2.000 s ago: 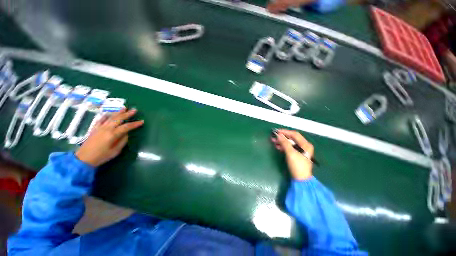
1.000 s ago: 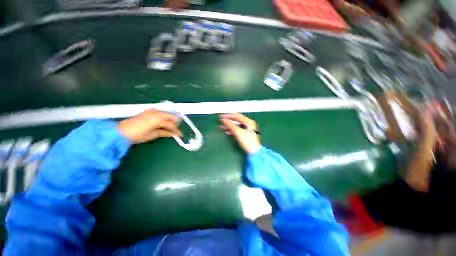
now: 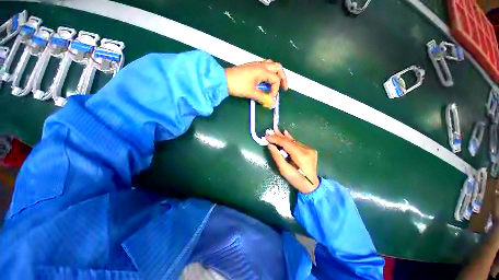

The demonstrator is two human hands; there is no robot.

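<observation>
A white oval frame point(image 3: 253, 121) lies on the green surface in front of me, its rounded end towards me. My left hand point(image 3: 257, 81) grips its head end, which shows a blue patch under the fingers; a yellow cover shows at the fingertips. My right hand point(image 3: 294, 162) holds a slim dark pen-like tool point(image 3: 305, 175), with the fingertips at the frame's rounded end. White spots show on the right fingertips. The tool's tip is hidden or too small to make out.
Several similar frames point(image 3: 80, 50) lie in an overlapping row at the left. A white strip point(image 3: 339, 103) crosses the green surface point(image 3: 350, 153). Single frames point(image 3: 404, 82) lie beyond it, and more cluster at the right edge. A red tray point(image 3: 477, 33) is upper right. A blurred forearm point(image 3: 481, 262) is lower right.
The view has shifted. The frame, held raised in my left hand a second ago, is now down on the surface, head end away from me. My right hand has come to its rounded end.
</observation>
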